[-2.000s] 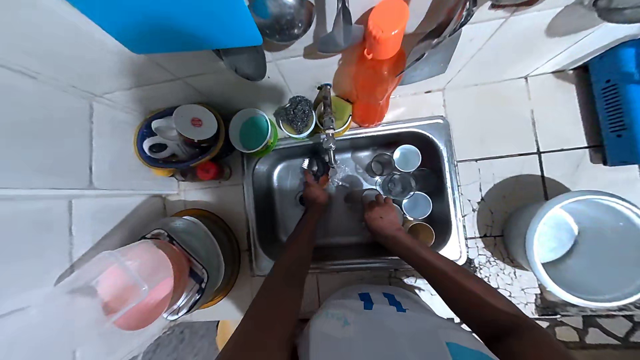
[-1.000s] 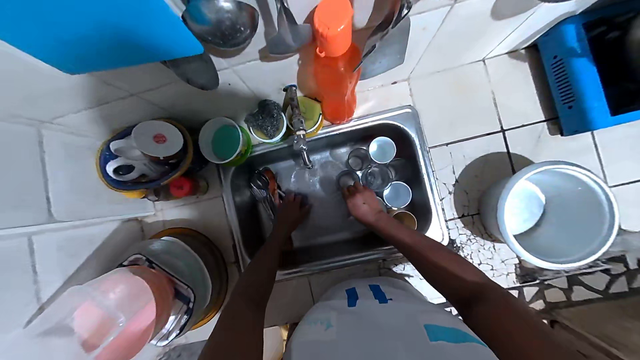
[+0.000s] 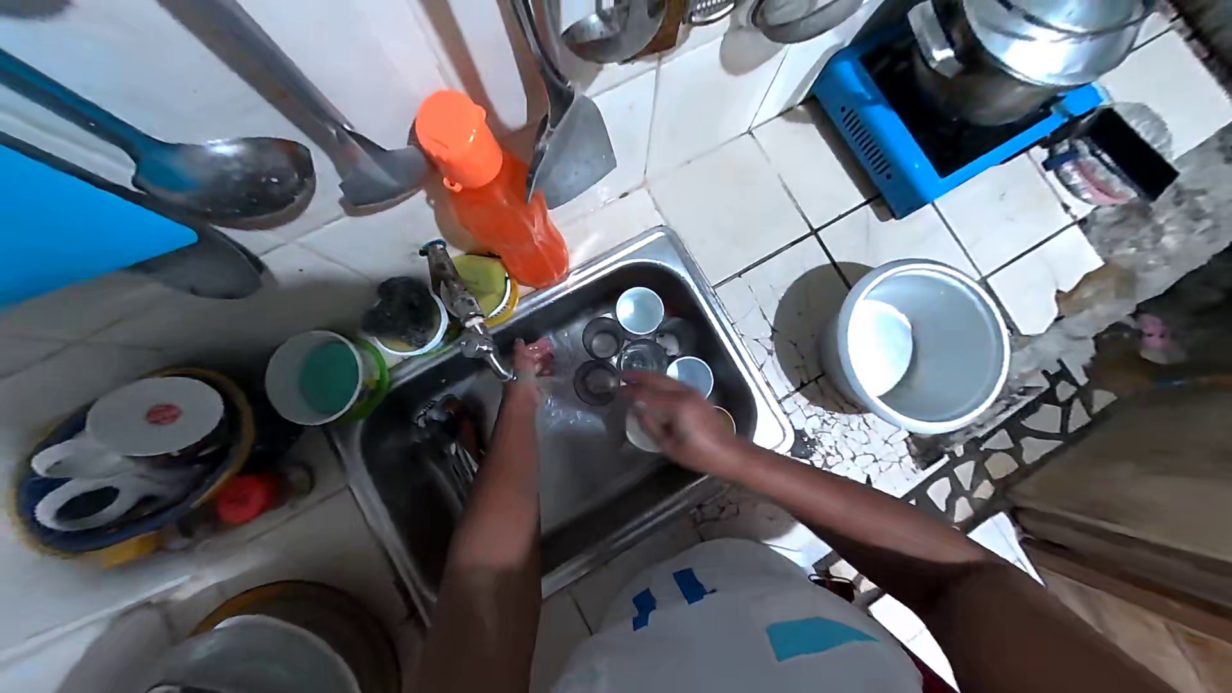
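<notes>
Under the metal faucet (image 3: pixel 467 313), my left hand (image 3: pixel 531 361) is in the running water at the sink's back edge; its fingers are blurred and I cannot tell if it holds something. My right hand (image 3: pixel 679 419) hovers over the right part of the stainless steel sink (image 3: pixel 587 510), fingertips near a drinking glass (image 3: pixel 597 381); whether it grips anything is unclear. Several glasses and cups stand around it, among them a white-lined cup (image 3: pixel 640 310) and another cup (image 3: pixel 690 375). Cutlery (image 3: pixel 452 433) lies in the sink's left part.
Behind the sink stand an orange bottle (image 3: pixel 505 217), a scrubber (image 3: pixel 402 310) on a tub and a green-and-white cup (image 3: pixel 318 377). A basin of mugs (image 3: pixel 159 433) is at left. On the right are a large pot (image 3: pixel 934 346) and a blue stove (image 3: pixel 876 135) bearing a pot.
My left hand has moved from the cutlery on the left to under the faucet. My right hand has lifted from among the glasses. The view has shifted, bringing the stove's pot into sight.
</notes>
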